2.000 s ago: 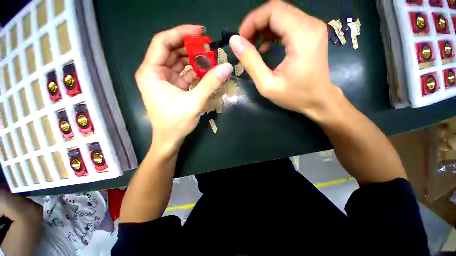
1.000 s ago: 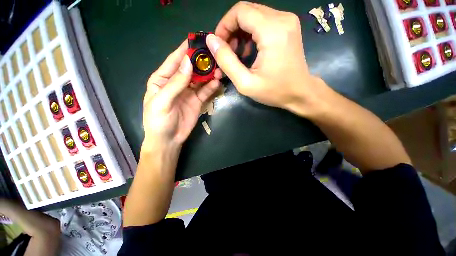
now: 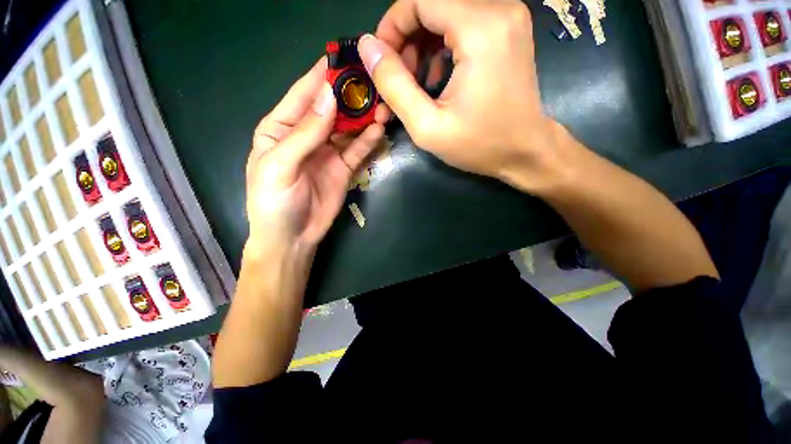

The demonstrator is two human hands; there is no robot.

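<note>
A red and black unit (image 3: 354, 94) with a round gold centre is held upright above the bench. My left hand (image 3: 299, 165) grips it from the left and below, thumb on its left side. My right hand (image 3: 464, 91) is at its upper right, thumb and fingers on the black top part. Small cream pieces (image 3: 357, 214) lie on the bench below, partly hidden by my left hand. More cream-and-dark pieces (image 3: 578, 16) lie at the top right.
A white foam tray (image 3: 192, 310) stands at left, with several red units in its right-hand pockets and other pockets tan. Another foam tray (image 3: 713, 128) with red units is at right. The dark green bench (image 3: 434, 238) has its edge below. A person's arm (image 3: 65, 390) shows bottom left.
Two seconds ago the red housing was apart from the black piece; now they are together with a gold centre showing. Over the last second, my hands hardly moved on the unit.
</note>
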